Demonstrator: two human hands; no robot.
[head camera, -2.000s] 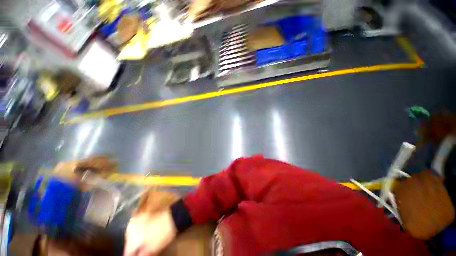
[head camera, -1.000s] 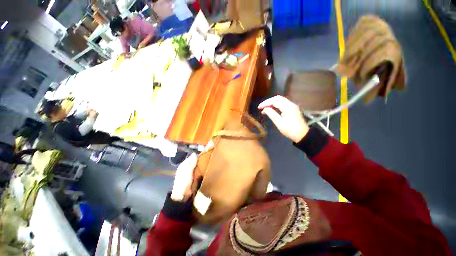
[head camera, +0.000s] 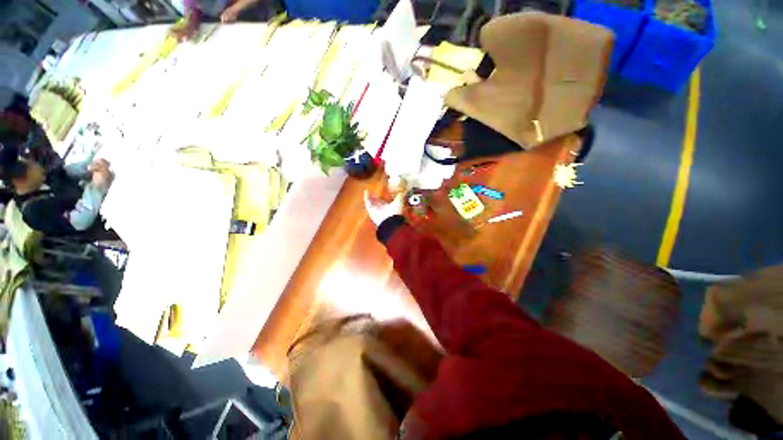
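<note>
My right hand (head camera: 385, 206) reaches out over the wooden desk (head camera: 296, 296), at its far part beside some small items. It is small and blurred, and I cannot tell whether its fingers hold anything. A tan handbag (head camera: 330, 391) lies at the lower edge in front of me, with its thin brown handle at the top. My red sleeve covers part of the bag's right side. My left hand is not in view. A small round spool-like item (head camera: 415, 200) lies just right of my right hand.
A yellow-labelled packet (head camera: 466, 202), a blue item (head camera: 488, 192) and a white stick (head camera: 505, 216) lie on the desk. A potted plant (head camera: 335, 137) stands behind. A large tan bag (head camera: 549, 77) is at the far end. A person (head camera: 60, 180) sits left.
The view has turned toward the desk. My right hand has gone from above the bag to the desk's far part. My left hand, which held the bag's side, has left the view.
</note>
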